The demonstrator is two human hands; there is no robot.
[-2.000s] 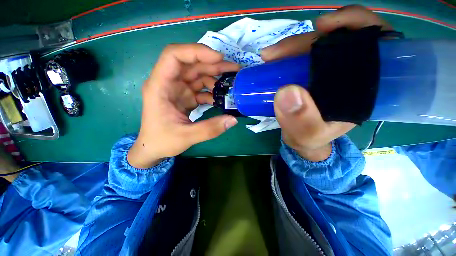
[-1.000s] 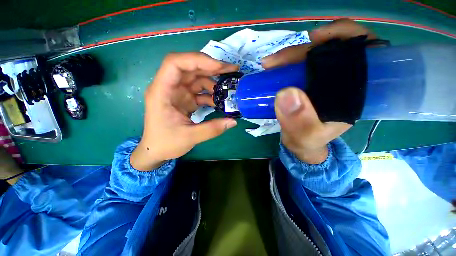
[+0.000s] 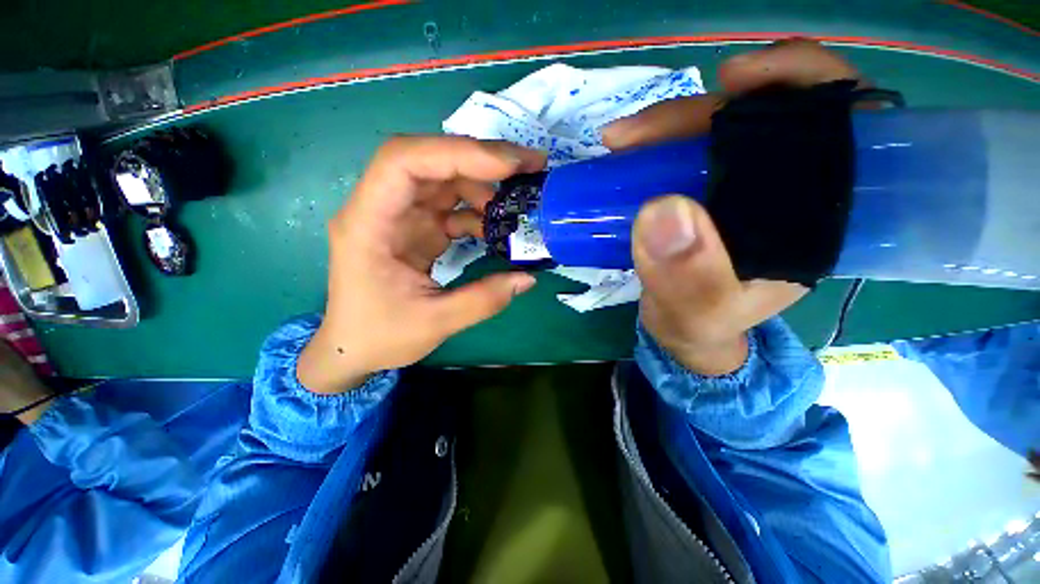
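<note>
My left hand (image 3: 399, 257) holds a round black watch module (image 3: 504, 220) with its curled fingers; the thumb is apart from it on the near side. A pale rectangle shows on the module. My right hand (image 3: 701, 268) is closed around the large dispensing syringe (image 3: 622, 205) at its black wrap (image 3: 781, 183). The syringe is blue towards the module and pale at the right. Its blue end covers the module's right part, and the needle tip is hidden. A crumpled white wipe (image 3: 553, 97) with blue spots lies under both hands.
A clear tray (image 3: 123, 280) with dark parts and a yellowish block stands at the left. Two shiny dark modules (image 3: 167, 246) lie beside it. A metal rail (image 3: 51, 112) runs behind. A dark cable (image 3: 845, 310) hangs at right. Another person's blue sleeve (image 3: 108, 445) is at lower left.
The syringe and module have shifted and tilted slightly against each other. My left fingers have moved slightly around the module. Both hands keep their holds.
</note>
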